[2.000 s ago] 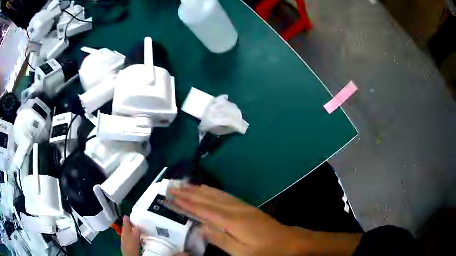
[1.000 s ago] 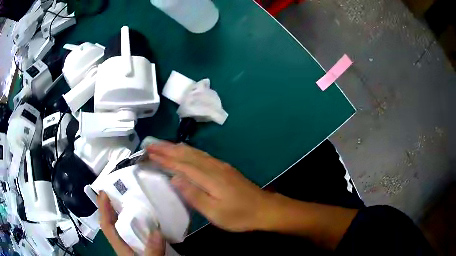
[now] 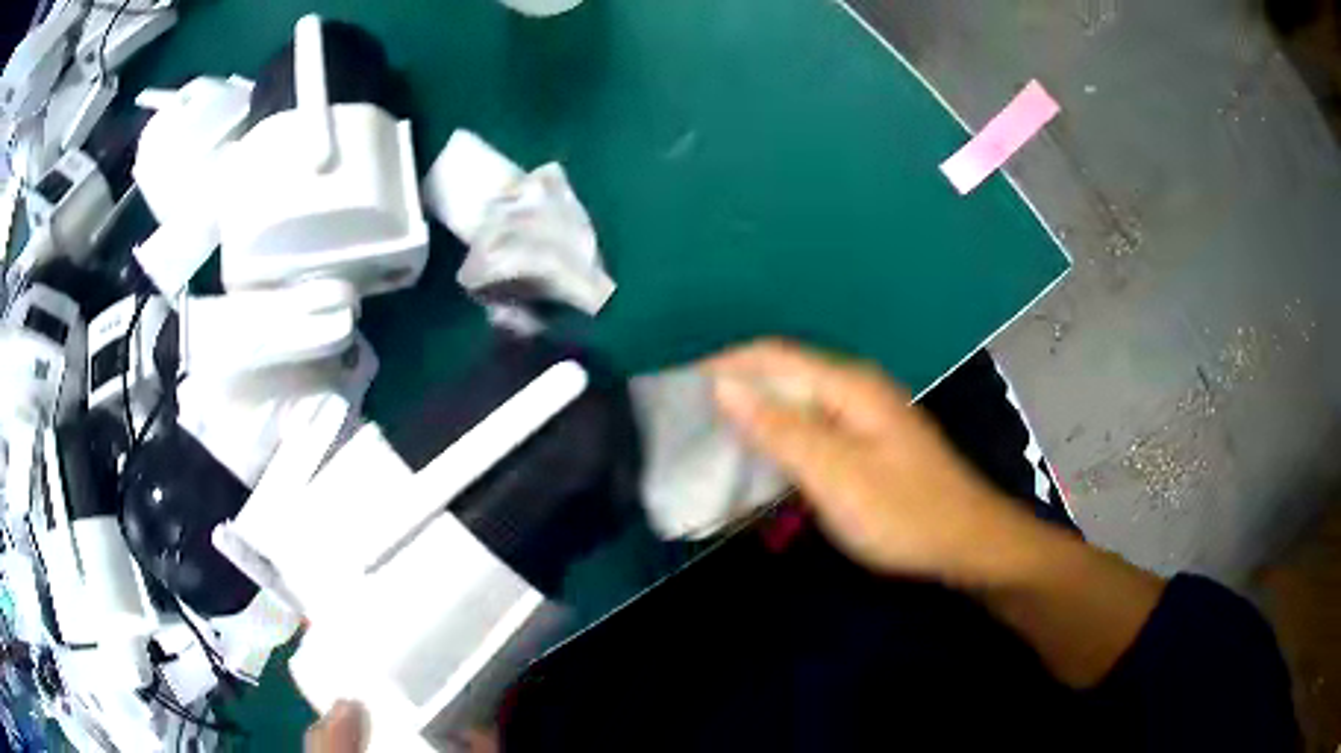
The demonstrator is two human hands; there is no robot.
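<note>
A white dome camera (image 3: 427, 625) with a black ball (image 3: 552, 478) and a white antenna is held over the table's near edge, its ball towards the right. My left hand (image 3: 338, 728) is at its lower left side, mostly hidden by the housing and cut off by the bottom edge; fingertips touch the housing. My right hand (image 3: 860, 456), slightly blurred, pinches a grey-white cloth (image 3: 699, 453) just right of the black ball, apart from the housing.
Many white cameras (image 3: 316, 206) are piled at left on the green table (image 3: 765, 191). A crumpled white wipe (image 3: 541, 243) lies beside a white block (image 3: 471, 180). A bottle's base (image 3: 541, 5) shows at the top edge. A pink strip (image 3: 1000, 137) sits on the table edge.
The held camera has been turned so its black ball and antenna now show instead of its label. My right hand has moved right, off the housing, with the cloth. The view has shifted.
</note>
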